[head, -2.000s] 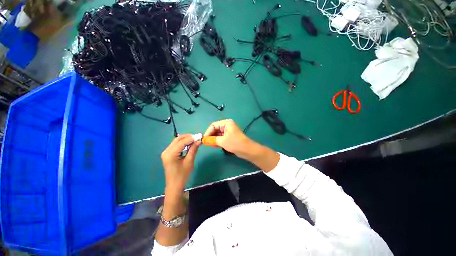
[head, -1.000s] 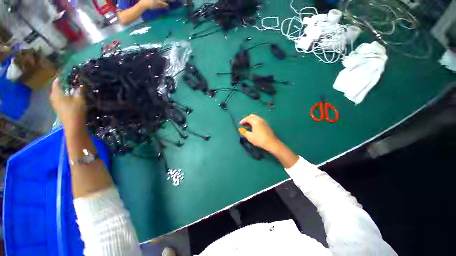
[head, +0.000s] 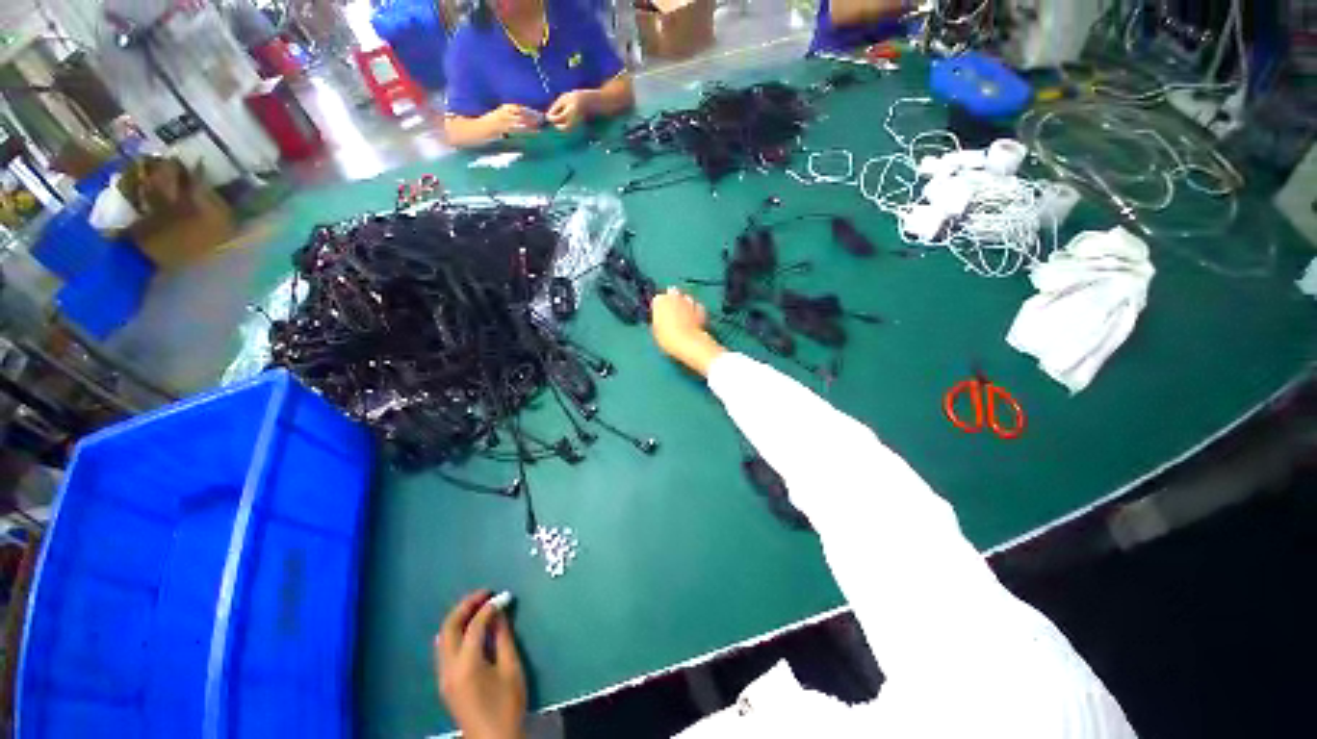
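Observation:
My left hand (head: 483,667) is low over the table near its front edge, with a small white part (head: 500,599) pinched at its fingertips. My right hand (head: 682,326) reaches forward to a black cable bundle (head: 624,283) right of the large heap of black cables (head: 419,311); its fingertips are partly hidden, and I cannot tell if they grip the cable. A pile of small white parts (head: 553,549) lies below the heap. Another black cable bundle (head: 773,488) lies partly under my right sleeve.
A blue tote (head: 202,578) stands at the left. Red-orange scissors (head: 984,407), a white cloth (head: 1083,308) and white cables (head: 971,210) lie at the right. More black cables (head: 744,127) lie at the back. A person in blue (head: 535,72) sits across the table.
My left hand has moved from the large heap down to the table's front and shows a white part. My right hand has moved forward from the near cable bundle. The view has tilted up.

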